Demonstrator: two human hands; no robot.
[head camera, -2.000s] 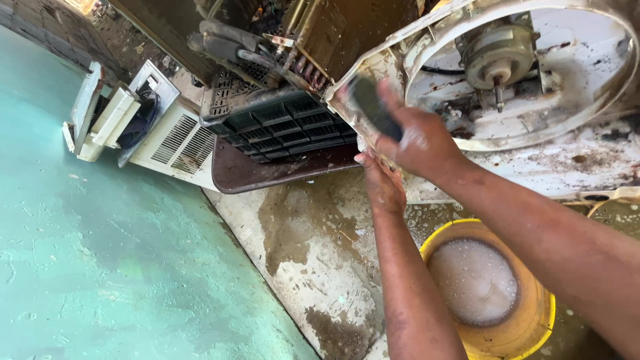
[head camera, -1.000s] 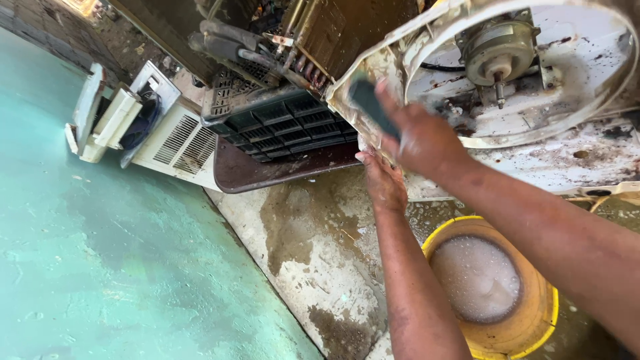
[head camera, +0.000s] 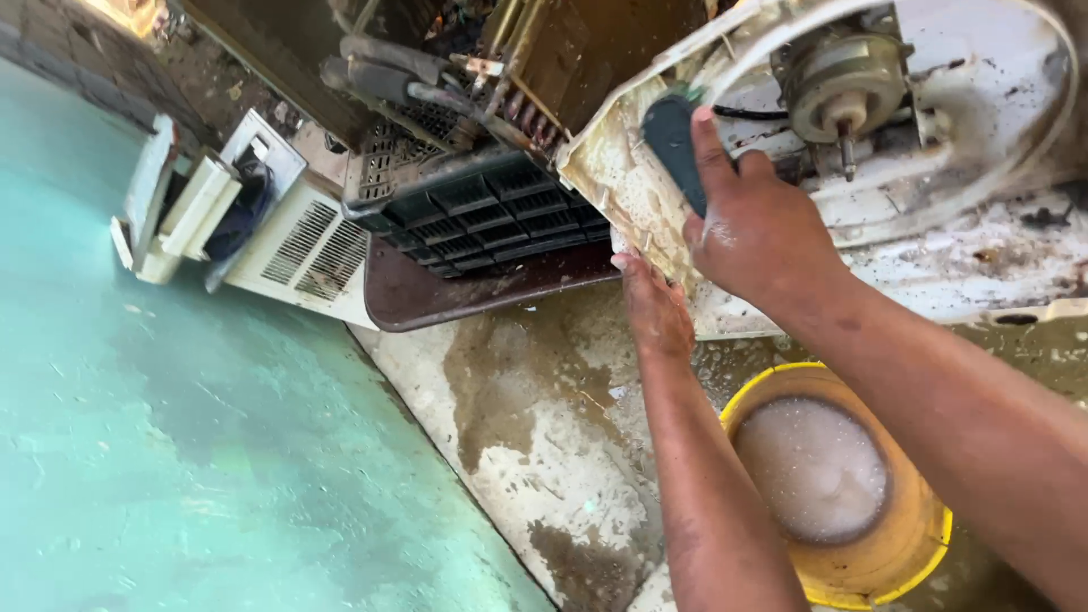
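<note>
My right hand is closed around a dark green scrub brush, whose bristles touch the wet inner face of a dirty off-white plastic fan shroud. With its fingers at the shroud's lower corner, my left hand grips the edge; part of its fingers is hidden behind the plastic. Right of the brush, an electric fan motor with a bare shaft sits within the shroud's round opening. The shroud stands on a stained white metal base.
Below my forearms is a yellow bucket of cloudy, sudsy water. A black plastic crate rests over a brown tray at the left. White vented panels lean near a turquoise wall. Copper-finned coils stand behind; the concrete floor is wet.
The brush in my right hand has shifted slightly over the shroud, towards its round rim. My left hand stays at the shroud's corner.
</note>
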